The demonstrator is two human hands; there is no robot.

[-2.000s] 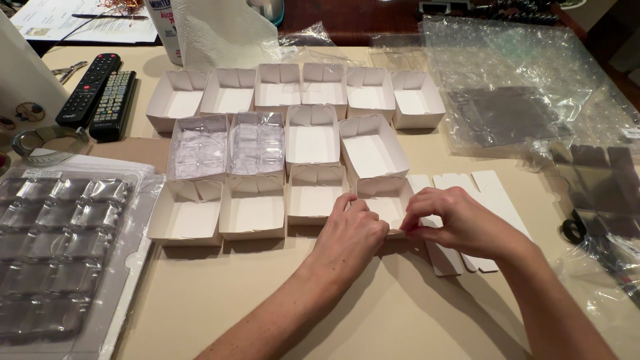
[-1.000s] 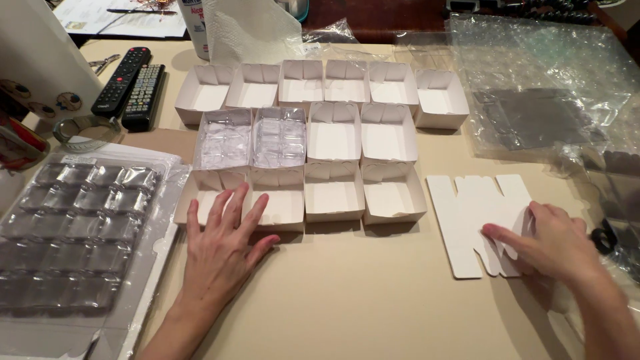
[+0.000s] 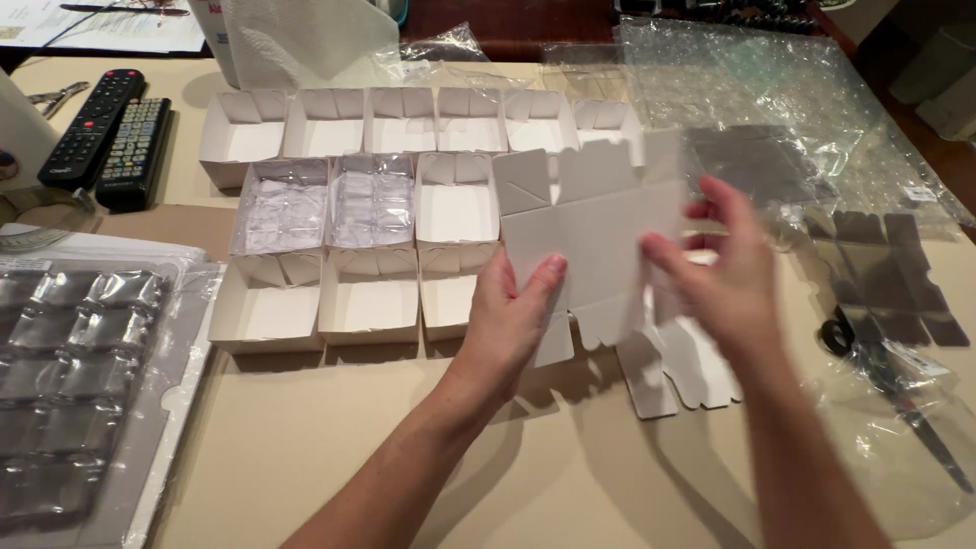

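A flat, die-cut white cardboard box blank [image 3: 598, 236] is held up over the table, its creases and slotted flaps showing. My left hand [image 3: 511, 328] grips its lower left part between thumb and fingers. Blurred, my right hand [image 3: 720, 267] is at the blank's right edge, thumb near it and fingers spread; whether it grips cannot be told. Beneath lie more flat white blanks [image 3: 686, 366]. Folded open white boxes [image 3: 370, 305] stand in three rows to the left, some hidden behind the blank. Two middle-row boxes hold clear plastic pieces [image 3: 374, 200].
At left lies a clear plastic tray of square cells [image 3: 69, 381], with two remote controls [image 3: 133, 152] behind it. Paper towel [image 3: 305, 42] stands at the back. Bubble wrap [image 3: 762, 84], a dark box blank [image 3: 892, 274] and black-handled scissors [image 3: 900, 396] under plastic film lie right.
My left hand has left the front-row boxes at left and moved right onto a blank. That blank has been lifted off the flat pile where my right hand was.
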